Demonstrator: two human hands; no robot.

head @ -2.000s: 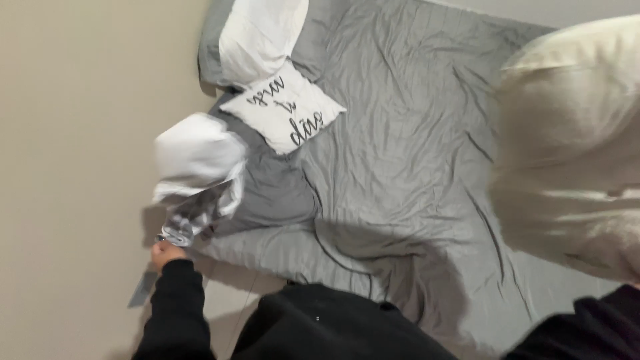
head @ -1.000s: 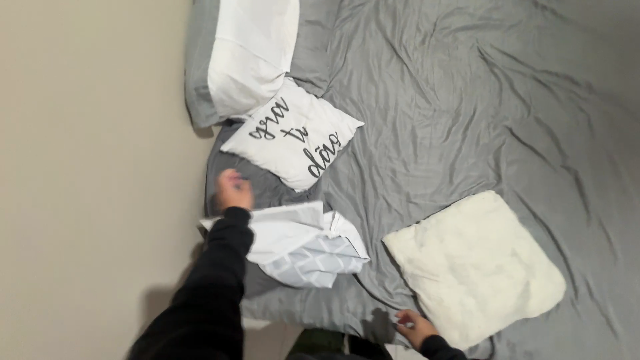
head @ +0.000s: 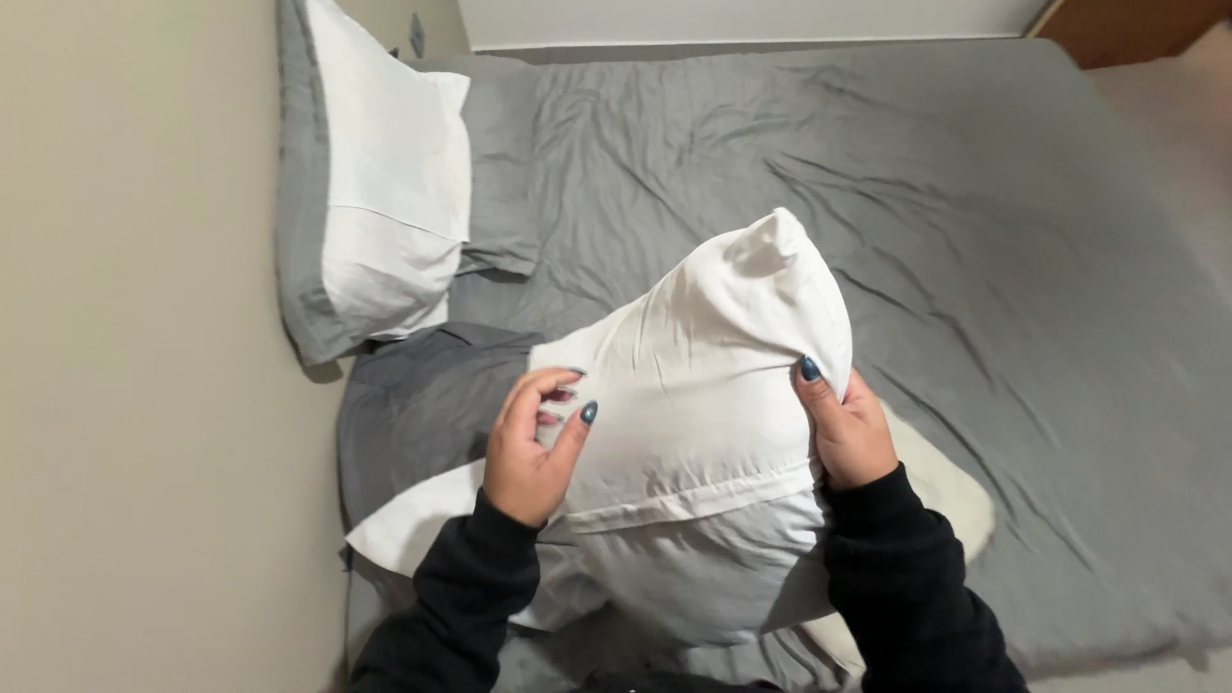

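Observation:
A white cushion (head: 693,385) with a folded seam across its lower part is raised in front of me, its plain side showing. My right hand (head: 842,414) grips its right edge, thumb on the near face. At its left edge, my left hand (head: 539,433) has its fingers apart and curved; contact there is hard to judge. Below my left forearm lies a white cloth (head: 414,520), partly hidden. An off-white cushion (head: 948,481) shows behind my right wrist, mostly covered by the arm and the white cushion.
The bed has a wrinkled grey sheet (head: 1011,289). A grey pillow (head: 303,241) with a white cover (head: 395,164) leans at the beige wall (head: 144,337) on the left. Dark grey fabric (head: 423,404) lies below it. A brown wooden piece (head: 1136,29) stands at the top right.
The lettered cushion no longer shows beside the pillows, and a white cushion is now in my right hand. My left hand has left the bed's left side; my right hand has risen.

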